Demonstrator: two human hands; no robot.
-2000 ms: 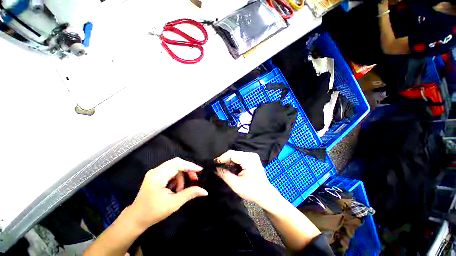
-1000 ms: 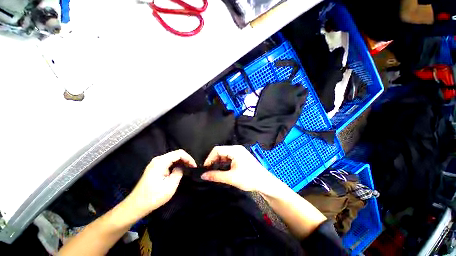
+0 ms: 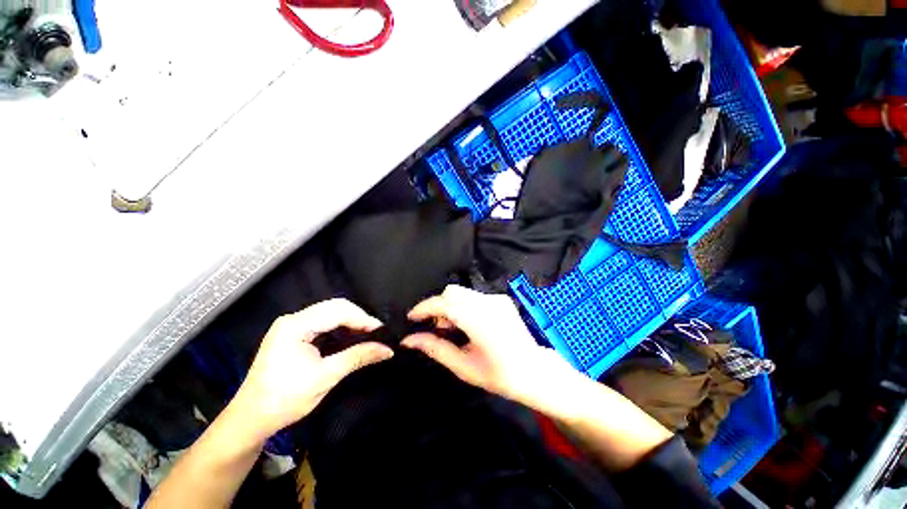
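Note:
A black garment piece point(image 3: 403, 254) lies over my lap and below the table edge. My left hand point(image 3: 308, 363) and my right hand point(image 3: 472, 338) pinch its dark edge between thumbs and fingers, close to each other with a small gap between them. The cloth between the fingertips is too dark to show its fold. More black cloth with straps point(image 3: 567, 204) lies over a blue basket point(image 3: 636, 303) and touches the piece near my right hand.
White machine table point(image 3: 229, 119) with a taped left edge, machine parts point(image 3: 45, 55) at upper left and red scissors point(image 3: 348, 48) at the top. Another blue basket point(image 3: 771, 159) holds black and white scraps. A lower-right basket point(image 3: 761, 418) holds brown cloth point(image 3: 676, 388).
The view has shifted, so the table and scissors sit higher in the picture. My hands stay at the black cloth; they came closer together, then parted slightly.

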